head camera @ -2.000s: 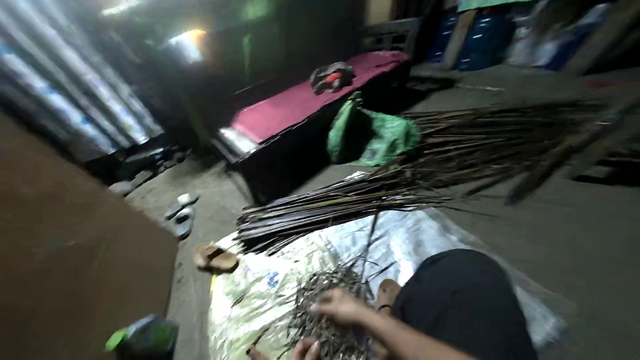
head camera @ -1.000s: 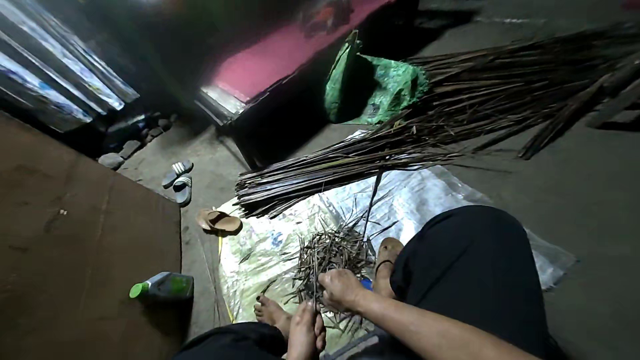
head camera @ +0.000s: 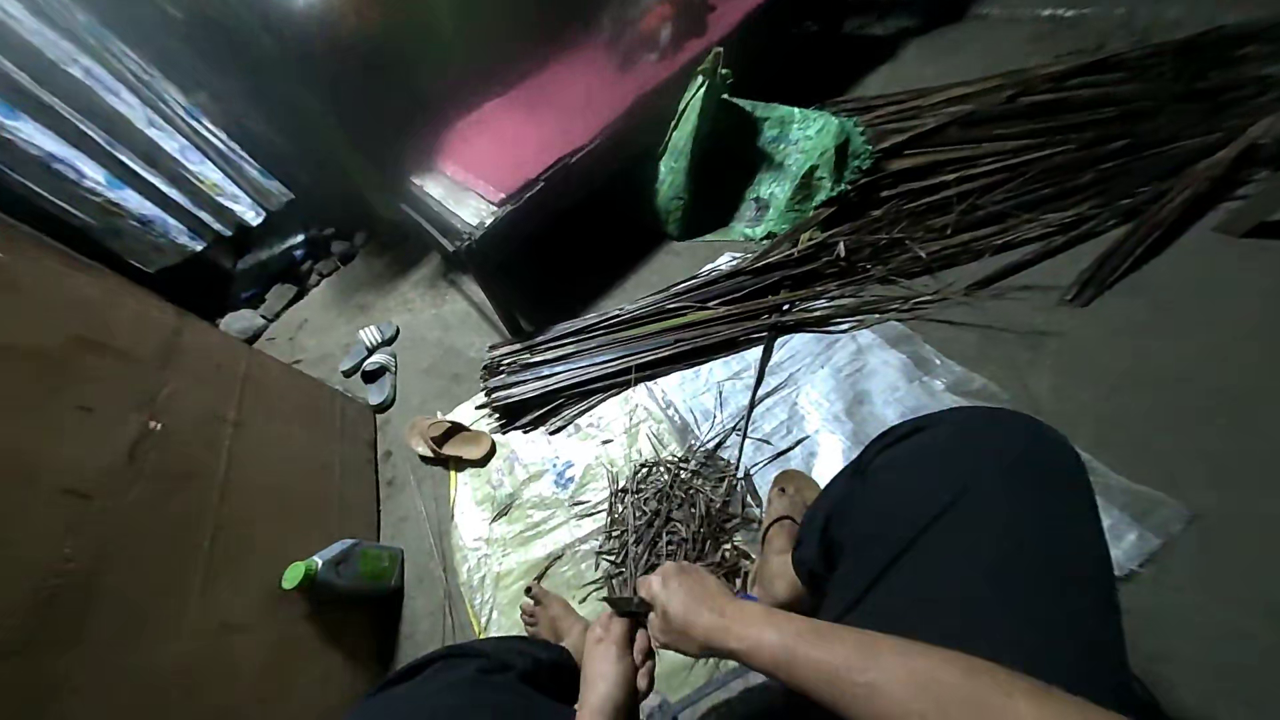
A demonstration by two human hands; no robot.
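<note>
My left hand [head camera: 615, 660] is closed around something thin, apparently a dried strip, mostly hidden by the fingers. Close beside it, my right hand [head camera: 690, 605] grips a small dark blade [head camera: 627, 605] lying across the top of my left hand; its handle is hidden. Just beyond both hands a pile of short, cut dried strips [head camera: 675, 510] rests on the plastic sacking [head camera: 830, 390] between my bare feet. One long dark strip [head camera: 757, 390] reaches from the pile to a large bundle of long dried stalks or leaves [head camera: 640, 335].
A green sack [head camera: 800, 165] leans by the bundle, near a pink-topped bench [head camera: 540, 120]. Tan slippers [head camera: 460, 443] and striped grey slides [head camera: 378, 378] lie on the floor at left. A dark bottle with a green cap [head camera: 360, 568] stands near a brown panel [head camera: 180, 450].
My hands were apart two seconds ago; they have come together above the near edge of the pile. A dark blade now shows between them. The view has tilted downward.
</note>
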